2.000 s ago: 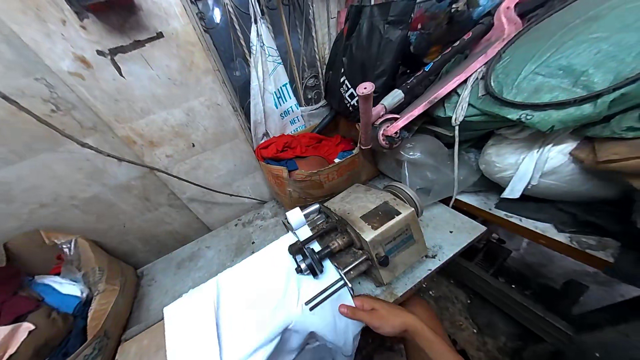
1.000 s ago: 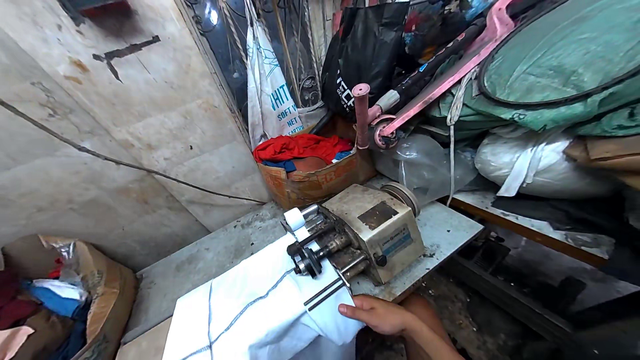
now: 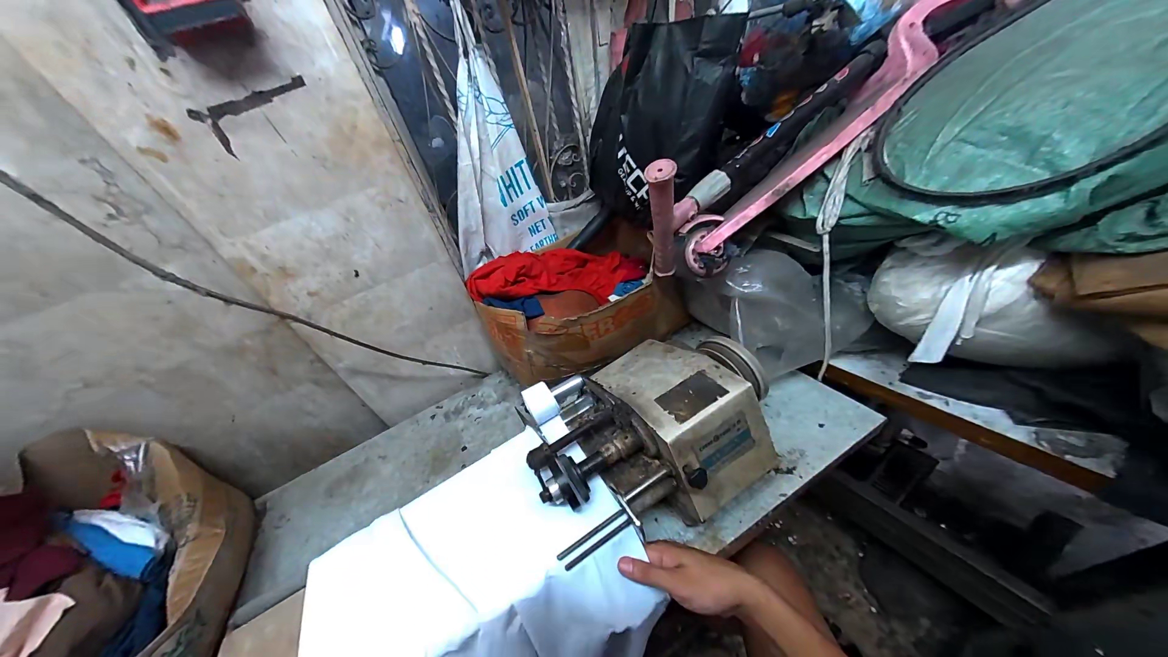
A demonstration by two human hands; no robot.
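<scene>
A beige metal machine (image 3: 698, 420) with rollers and a dark round cutter wheel (image 3: 564, 484) stands on a grey bench. White fabric (image 3: 447, 547) lies under the rollers and hangs over the bench's near edge. A narrow white strip (image 3: 540, 401) runs over the roller at the machine's back left. My right hand (image 3: 698, 579) pinches the right edge of the fabric between thumb and fingers, just below two thin metal rods (image 3: 593, 540). My left hand is out of view.
Behind the machine stands a cardboard box (image 3: 584, 342) of red and blue cloth; another cardboard box (image 3: 205, 538) of cloth is at the left. A pink scooter (image 3: 812, 160), plastic bags and green sacking (image 3: 1031, 137) crowd the right. The grey bench (image 3: 383, 493) meets a stained wall.
The white fabric has shifted on the bench, and the dark lines seen on it a second ago no longer show. My right hand stays at about the same place on its edge.
</scene>
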